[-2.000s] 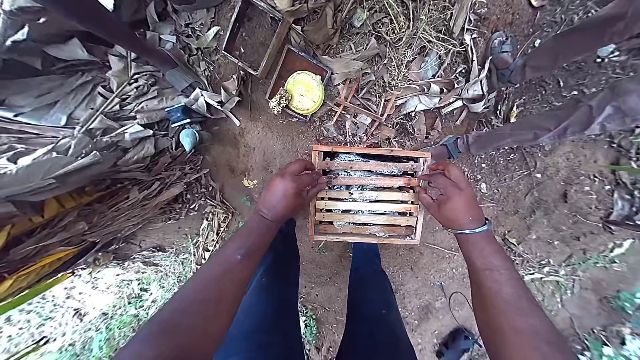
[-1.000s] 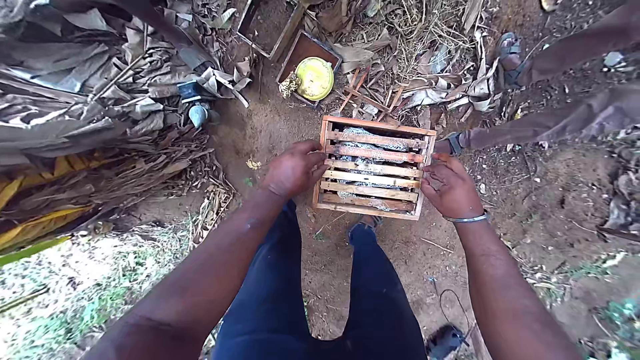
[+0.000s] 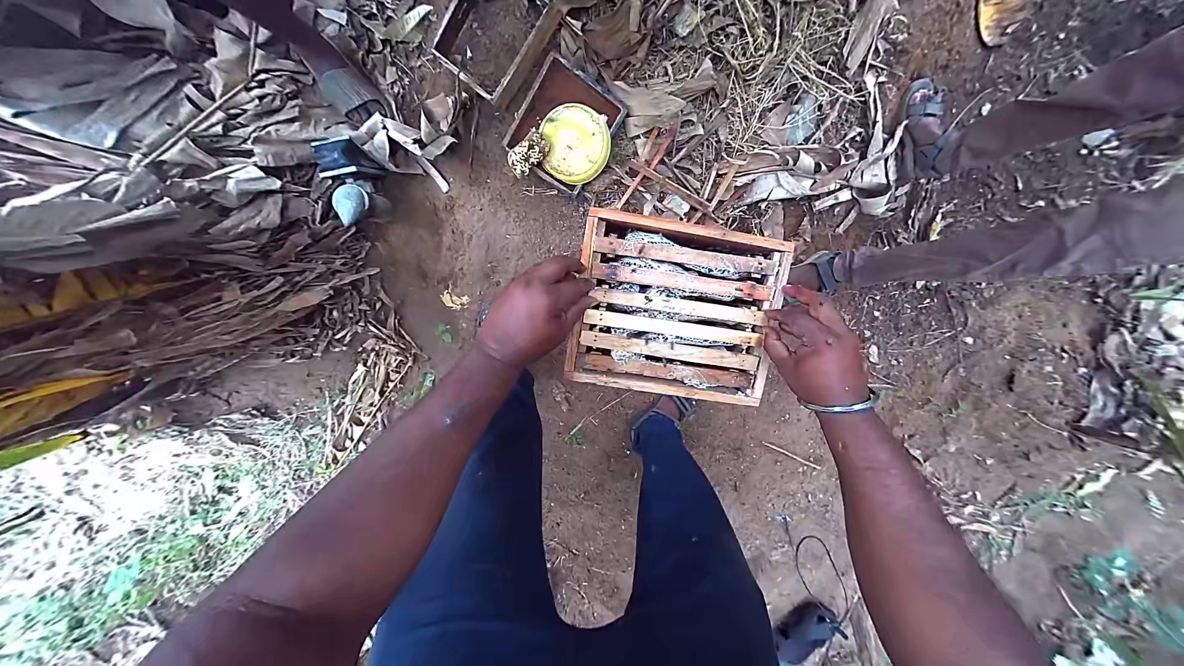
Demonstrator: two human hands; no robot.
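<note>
A wooden beehive box [image 3: 689, 225] with several wooden frame bars [image 3: 675, 303] across its open top is between my hands. Whitish mesh-like material shows in the gaps between the bars. My left hand [image 3: 536, 313] grips the box's left side, its fingertips at the rim beside the upper bars. My right hand [image 3: 816, 347], with a metal bracelet on the wrist, holds the right side, fingers at the rim and bar ends. The undersides of my fingers are hidden, and I cannot tell whether they also pinch a bar.
A yellow round container [image 3: 575, 143] with a piece of comb [image 3: 528, 154] beside it stands in a wooden tray [image 3: 532, 100]. An empty wooden frame box [image 3: 525, 54] lies behind. Another person's legs [image 3: 1008, 250] reach in at right. Dry leaves [image 3: 120, 139] are piled at left; a dark object with a cord [image 3: 807, 631] lies low.
The box now sits tilted, its right side lower in view, with both hands still at its sides. My feet have shifted; a sandalled foot now shows just below the box.
</note>
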